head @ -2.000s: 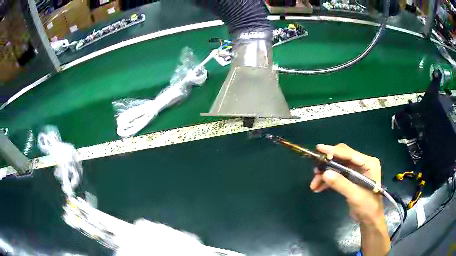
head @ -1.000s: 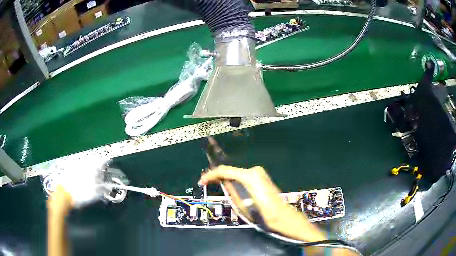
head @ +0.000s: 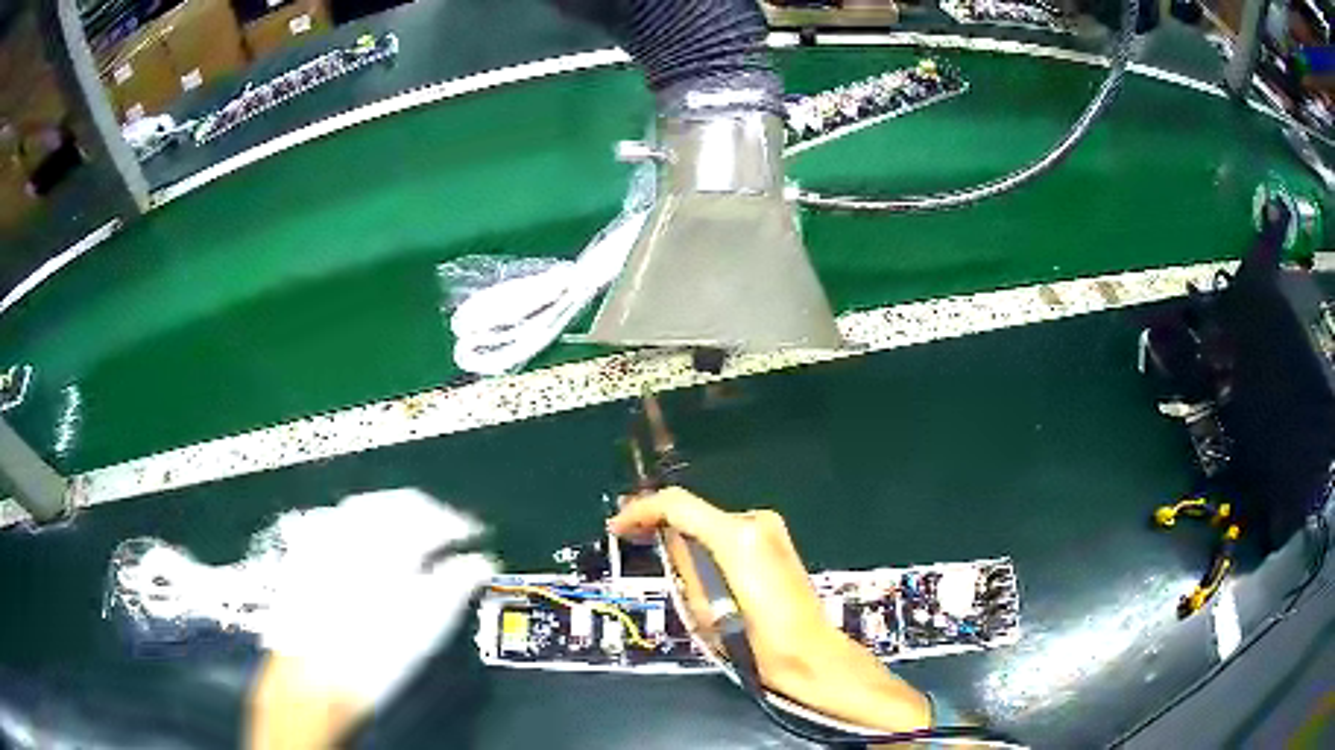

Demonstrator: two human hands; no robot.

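Note:
The power strip assembly [head: 937, 604], a long white-edged tray with a circuit board, lies on the dark mat in front of me. My right hand [head: 761, 586] is bare and holds the soldering iron [head: 655, 440] above its middle, tip pointing up and away. My left hand [head: 366, 601], in a white glove, is blurred at the strip's left end, over the wires; its fingers and any hold are unclear. Blue and yellow lead wires [head: 633, 623] run into the tray. The bagged power cord [head: 158, 583] lies left of the glove.
The grey fume hood [head: 718, 264] hangs above the mat's far edge. Behind it, the green conveyor [head: 352, 249] carries a bagged white cord [head: 513, 320] and another strip [head: 879, 106]. A black object [head: 1281, 396] and yellow-and-black part [head: 1212, 554] are at right.
The strip now lies on the mat. My left hand has moved right from the bagged cord to the strip's left end. My right hand has come left with the iron. Conveyor items have shifted right since one second ago.

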